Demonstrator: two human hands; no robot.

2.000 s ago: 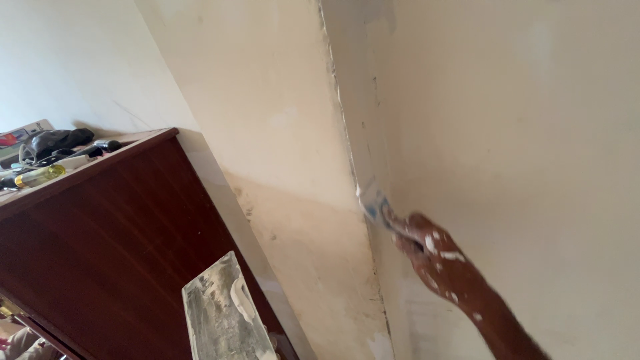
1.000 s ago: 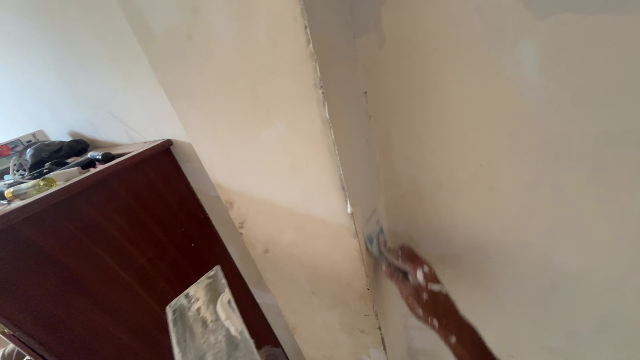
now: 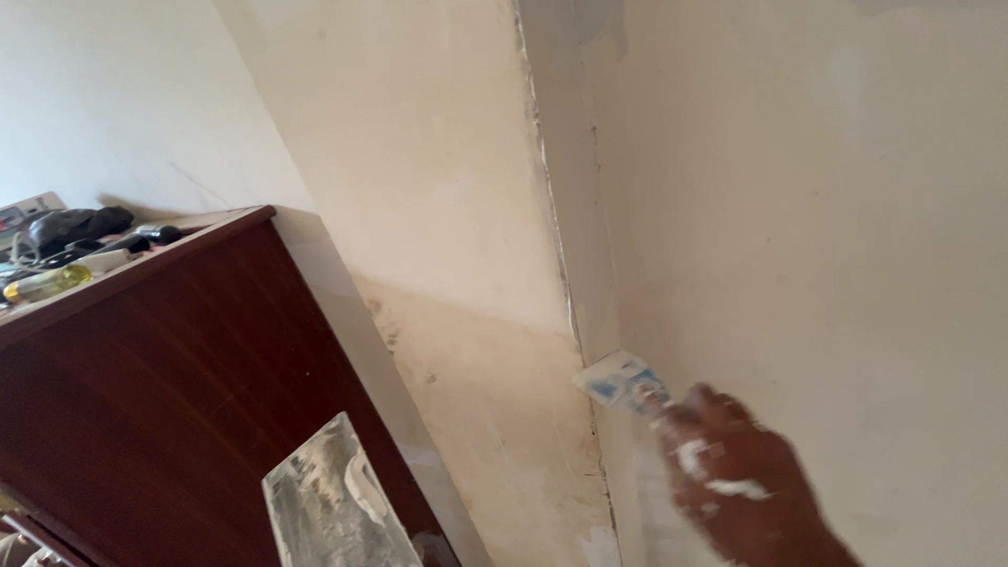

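My right hand (image 3: 732, 472), spotted with white filler, is closed around the handle of a putty knife (image 3: 622, 382). The knife's broad blade, smeared white with blue patches, lies at the cracked corner edge of a wall projection (image 3: 563, 276). Low in the view, a flat rectangular metal plate (image 3: 335, 496), perhaps a plastering trowel, is tilted up with grey smears and a thick streak of white filler on its face. Only a small blurred part that may be my left hand shows at the bottom edge beside the plate; its grip is hidden.
A dark red-brown wooden cabinet (image 3: 173, 370) stands at the left by the wall. On its top lie a yellow-tinted clear bottle (image 3: 47, 283), a black plastic bag (image 3: 75, 227) and other small items. Beige wall (image 3: 827, 236) with patches fills the right side.
My right hand with the putty knife has moved down along the corner edge from where it was two seconds ago. The plate is still low in the view.
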